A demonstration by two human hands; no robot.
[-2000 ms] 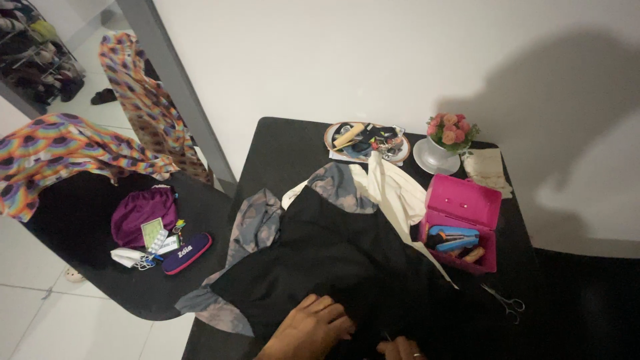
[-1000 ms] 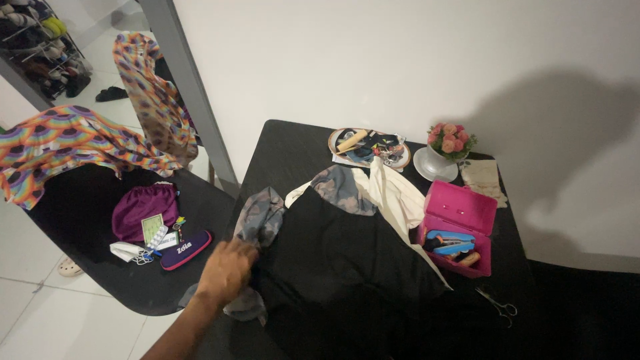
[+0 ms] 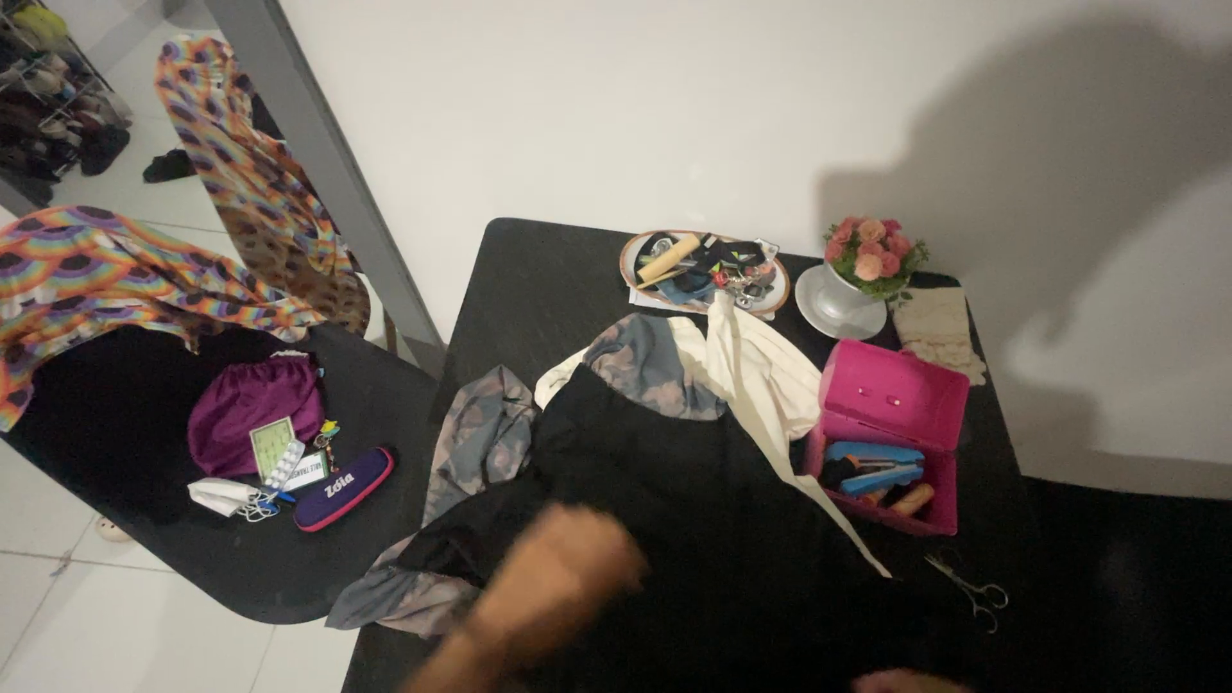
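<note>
My left hand [image 3: 577, 558], blurred, is over the black cloth [image 3: 664, 481], its fingers curled; whether it pinches anything is unclear. Only a sliver of my right hand [image 3: 910, 681] shows at the bottom edge, so its fingers are hidden. Attached to or lying with the black cloth are grey and pink patterned fabric parts [image 3: 486, 433] at its left and top. A white cloth strip [image 3: 760, 385] lies beyond it. Small scissors [image 3: 972, 589] rest on the dark table to the right, below an open pink plastic box [image 3: 895, 395] that holds blue-handled cutters [image 3: 874, 466] and other small items.
An oval tray [image 3: 784, 289] of small tools and a white flower pot [image 3: 842, 303] stand at the back, beside a folded beige cloth [image 3: 938, 327]. On the left surface lie a purple drawstring bag [image 3: 255, 409], a zip case [image 3: 344, 489], a rainbow-patterned cloth [image 3: 96, 279] and small items.
My left hand has moved right, from the patterned fabric at the left edge to over the black cloth. My right hand, out of sight one second ago, shows at the bottom edge.
</note>
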